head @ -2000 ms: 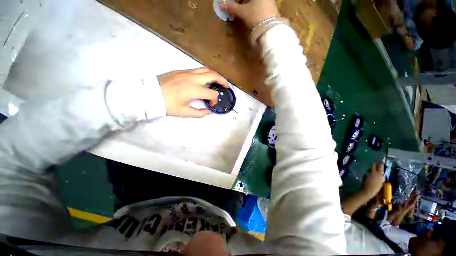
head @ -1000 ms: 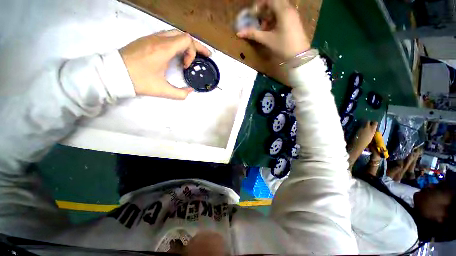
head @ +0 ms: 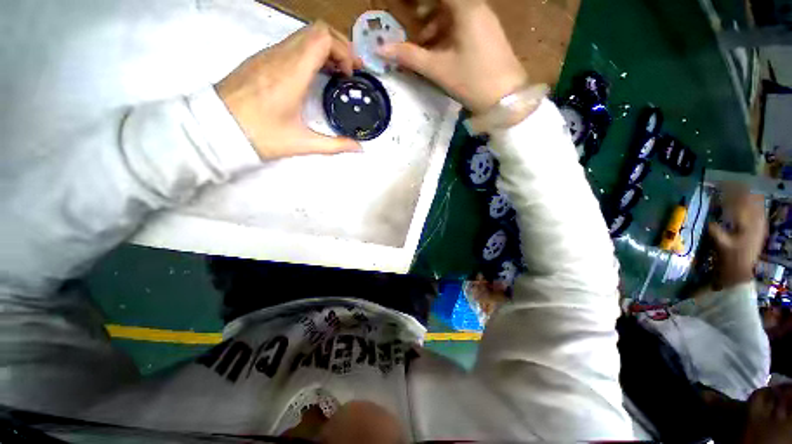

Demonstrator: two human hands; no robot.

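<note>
My left hand (head: 282, 91) holds a black round housing (head: 357, 106) by its edge over the white board (head: 287, 234). The housing's dark inside faces up and shows small pale spots. My right hand (head: 465, 56) holds a pale disc (head: 379, 40) with several holes between thumb and fingers. The disc is just above the housing's upper edge in the picture; I cannot tell whether they touch. Some right fingertips are dark and blurred.
Assembled units (head: 480, 163) stand on the green surface right of the white board, partly behind my right sleeve. More black units (head: 638, 172) form a row farther right. The brown board (head: 538, 35) lies beyond. A neighbouring worker's hand (head: 740, 234) is near a yellow tool (head: 674, 227).
My right hand has brought the disc from over the brown board towards the housing. My left hand still holds the housing, now slightly farther right. The neighbour's hand has left the yellow tool.
</note>
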